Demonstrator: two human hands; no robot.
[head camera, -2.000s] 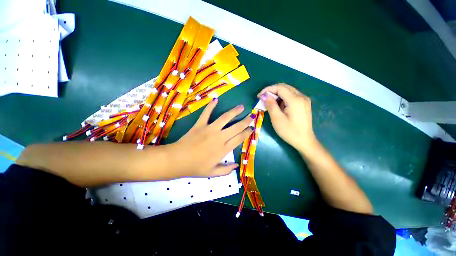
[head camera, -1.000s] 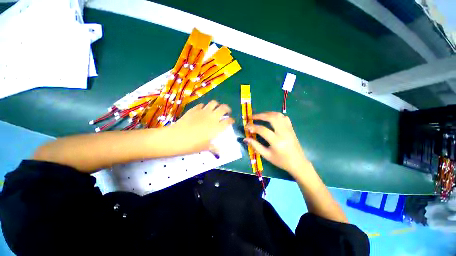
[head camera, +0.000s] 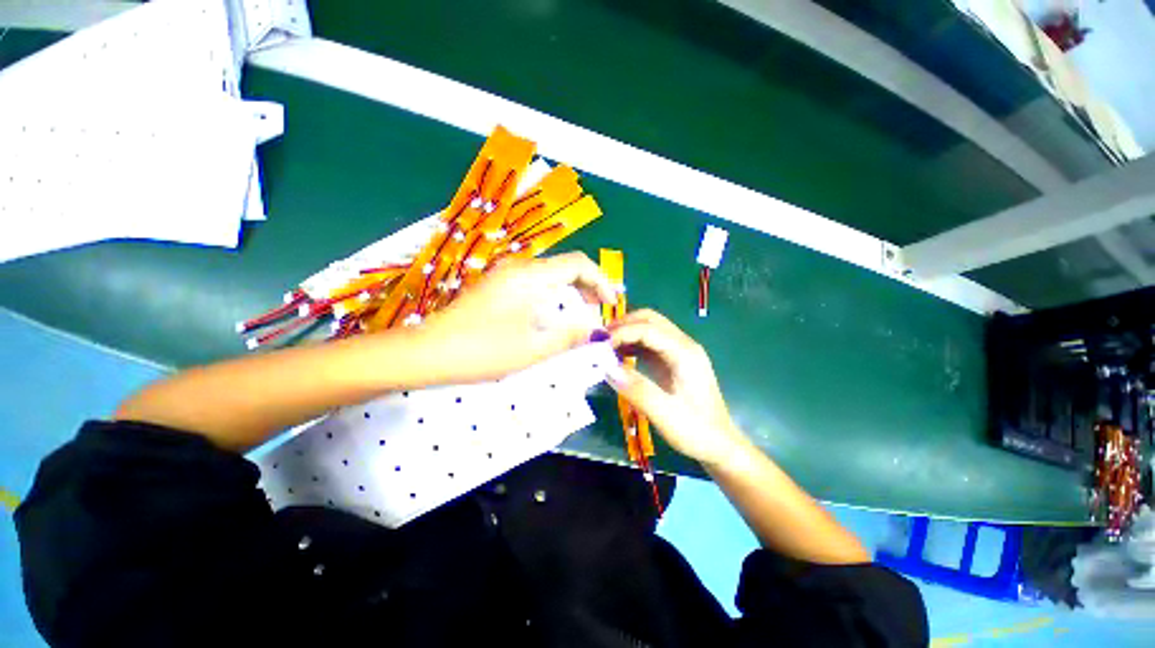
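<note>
A narrow orange flex strip (head camera: 640, 433) with red lead wires lies on the green bench, partly under my fingers. My left hand (head camera: 538, 317) and my right hand (head camera: 671, 386) meet over its upper part, fingertips close together. What the fingertips pinch is too small to tell. A white dotted sheet (head camera: 437, 437) lies under my left forearm and reaches to my fingers. A fanned bundle of orange strips (head camera: 488, 209) with red wires lies beyond my left hand. A small white tab (head camera: 712, 246) with short dark red wires lies to the right.
A stack of white dotted sheets (head camera: 127, 139) lies at the far left. A pale rail (head camera: 709, 203) runs along the back of the bench (head camera: 836, 380). A black container (head camera: 1051, 380) with red-wired parts beside it stands at the right. A blue plastic object (head camera: 956, 552) is on the floor.
The white tab left my right hand and now lies on the bench. My left hand has moved right to meet my right hand over the strip. The camera view has shifted.
</note>
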